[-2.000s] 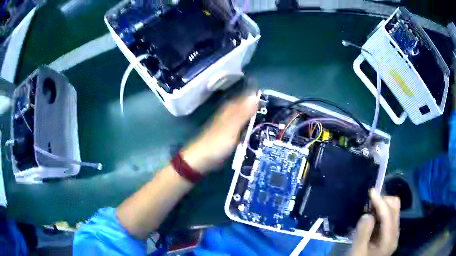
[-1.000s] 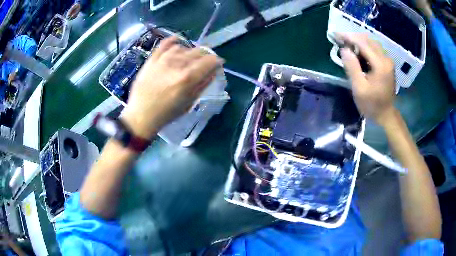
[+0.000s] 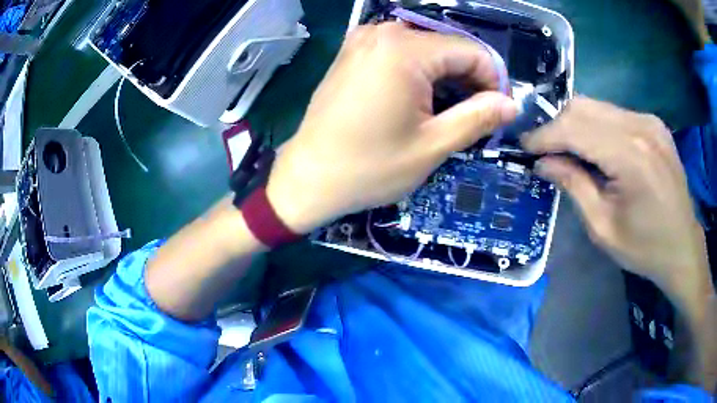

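Observation:
An open white housing (image 3: 464,271) lies in front of me, with a blue main board (image 3: 479,193) in its near part and black parts behind. My left hand (image 3: 393,118) reaches over the housing. Its thumb and fingertips pinch the end of the purple-grey ribbon cable (image 3: 479,41), which arches over the hand. My right hand (image 3: 621,173) is at the right rim, its fingertips close together at the board's far edge beside a white flat strap (image 3: 544,104). I cannot tell what it holds. Thin wires (image 3: 393,253) loop at the board's near edge.
Another open white housing (image 3: 228,59) stands upper left on the green mat, a white strip hanging from it. A grey-white unit (image 3: 79,189) with a round opening stands at the far left, a cable across it. A blue sleeve (image 3: 704,134) shows at the right edge.
Both hands have come together over the near housing, which now sits with its board towards me. My left hand has left the upper-left unit and taken the ribbon cable. My right hand has moved down.

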